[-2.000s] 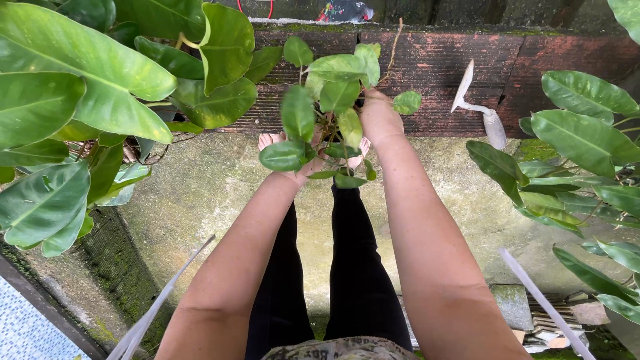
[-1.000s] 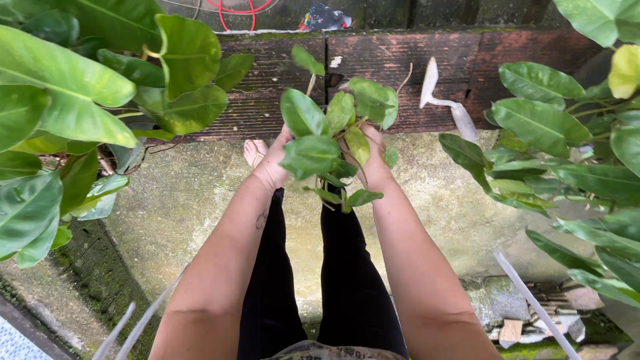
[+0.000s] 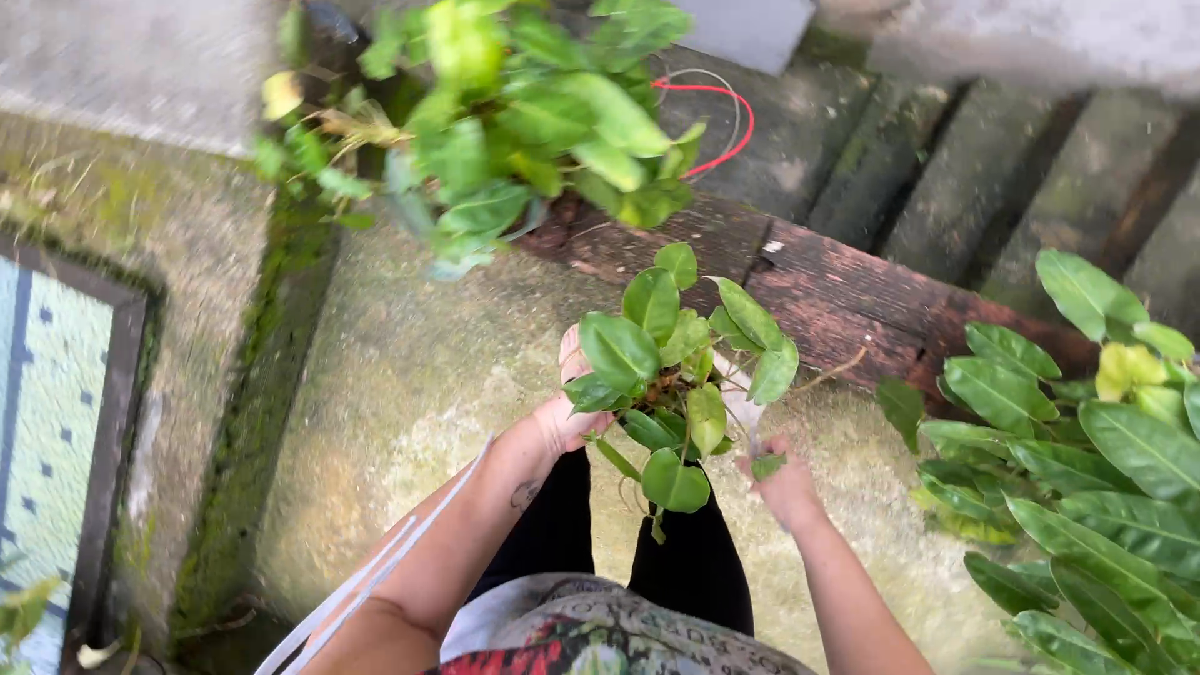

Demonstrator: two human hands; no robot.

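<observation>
My left hand [image 3: 570, 422] holds a leafy green plant [image 3: 675, 375] from below at its left side; the leaves hide most of the fingers. Brown roots or stems show among the leaves, and a thin stem sticks out to the right. At the plant's lower right, my right hand [image 3: 783, 478] is closed around the handle of a white garden trowel [image 3: 741, 394]. The trowel's blade points up and away from me, partly behind the leaves. A small leaf lies over the right fingers.
A weathered reddish ledge [image 3: 844, 300] crosses ahead. Broad-leaved plants grow at upper left [image 3: 525, 122] and right [image 3: 1078, 450]. A red cord [image 3: 745, 122] loops beyond the ledge. Mossy concrete floor [image 3: 375, 394] lies below, with a tiled pool edge [image 3: 131, 375] at far left.
My right hand has left the plant and taken hold of the trowel, which lay on the ledge earlier. The plant remains in my left hand. The view has turned and shifted left.
</observation>
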